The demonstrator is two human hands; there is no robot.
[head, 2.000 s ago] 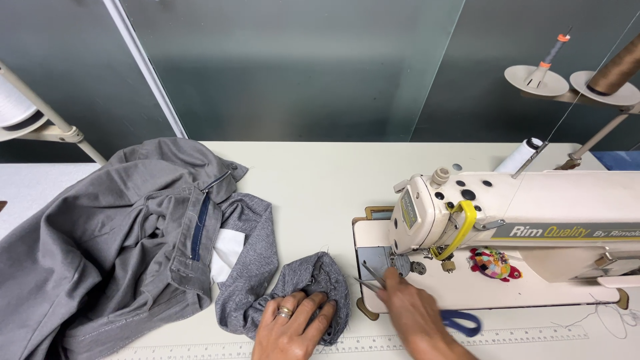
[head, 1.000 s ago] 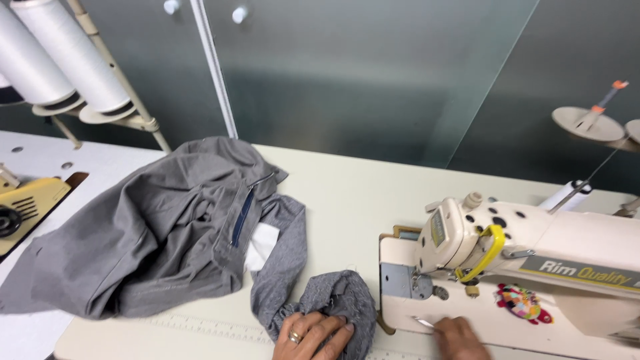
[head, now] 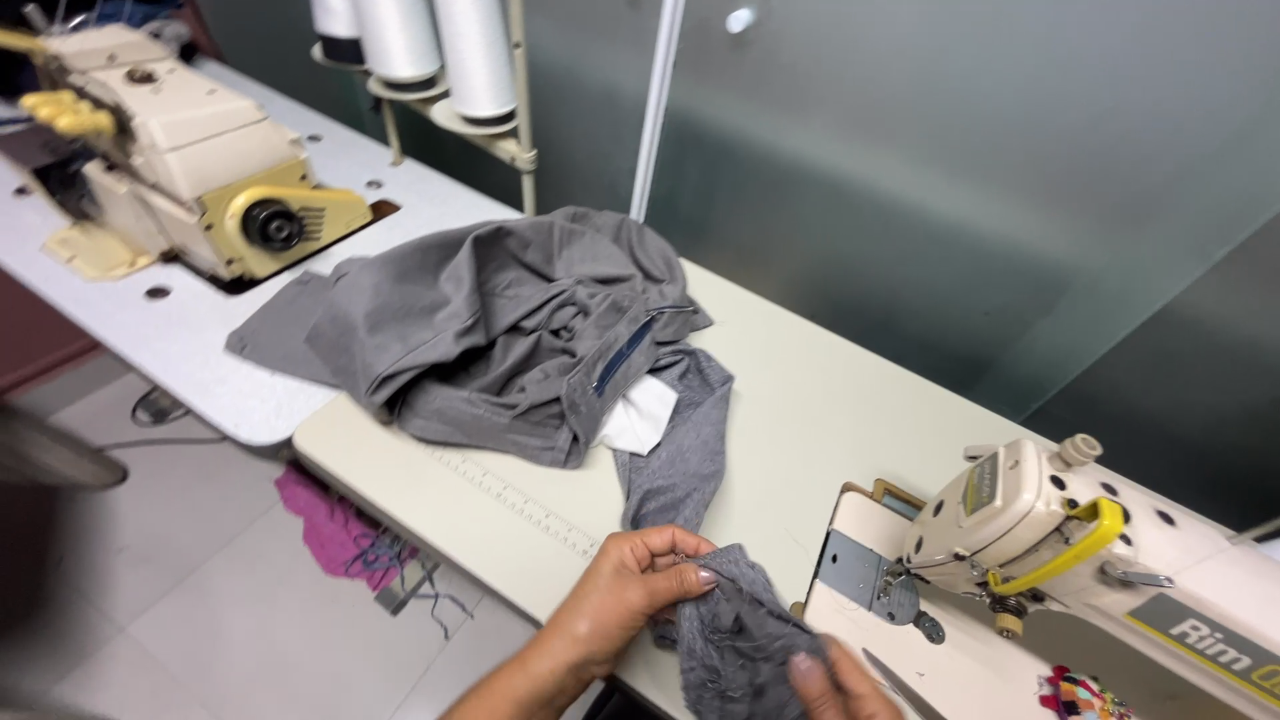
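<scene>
My left hand [head: 640,595] pinches the edge of the grey heathered fabric piece [head: 735,635] between thumb and fingers, at the table's front edge. On the right side of the same fabric, my right hand [head: 835,685] grips it, partly cut off by the frame. Beside that hand on the machine bed lie metal blades [head: 897,683], likely scissors; their handles are out of view. A strip of the heathered fabric [head: 690,440] runs back to the dark grey garment [head: 500,340], which has a navy zip or trim [head: 622,355] and a white cloth piece [head: 640,415] beside it.
A sewing machine [head: 1040,540] with a yellow guard stands at right, a colourful pincushion [head: 1080,695] near it. Another machine [head: 190,160] stands on the table at left, with white thread cones [head: 475,60] behind. A ruler scale [head: 510,500] lines the table edge; pink cloth [head: 335,525] hangs below.
The view has swung left. My left hand, earlier resting on the bunched fabric, now holds its edge raised. My right hand has left the scissors and moved onto the fabric.
</scene>
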